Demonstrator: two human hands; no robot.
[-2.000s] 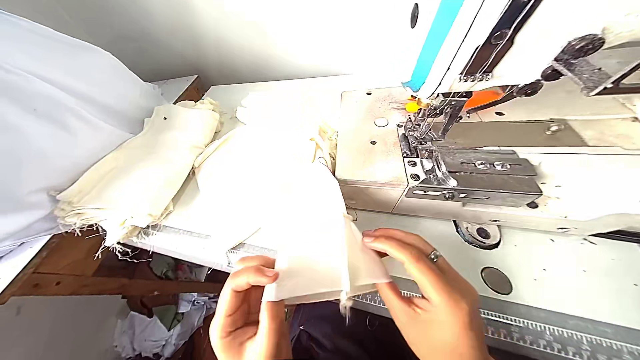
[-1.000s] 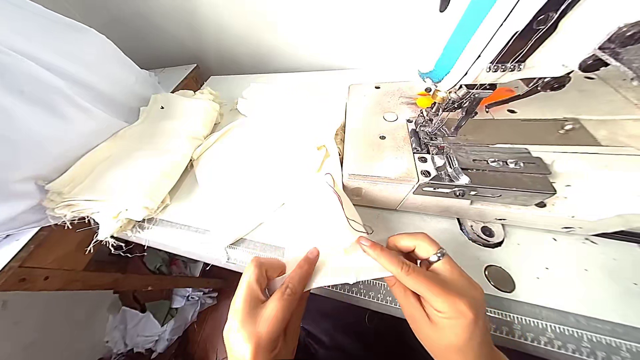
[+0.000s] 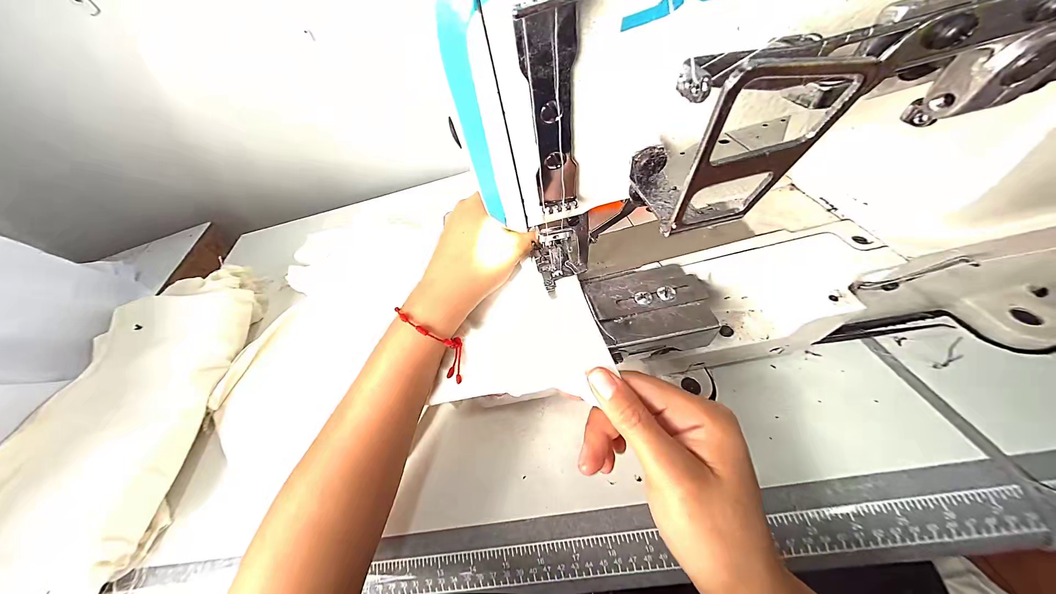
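Note:
A white fabric piece (image 3: pixel 528 346) lies under the presser foot (image 3: pixel 558 252) of an industrial sewing machine (image 3: pixel 610 107). My right hand (image 3: pixel 668 445) pinches its near right corner between thumb and fingers. My left hand (image 3: pixel 478 247), with a red cord bracelet on the wrist, reaches to the far left side of the presser foot. Its fingertips are hidden behind the machine head, so its hold cannot be made out. Threads run down the machine's front to the needle area.
Cream fabric pieces (image 3: pixel 124 412) are stacked at the left, with more white fabric (image 3: pixel 272 396) beside them. A measuring tape strip (image 3: pixel 577 553) runs along the table's front edge. A metal frame-shaped lever (image 3: pixel 775 140) juts out right of the needle area.
The fabric has moved from the table's front area to under the presser foot. My left hand has gone forward to the machine head. The view has shifted closer to the machine.

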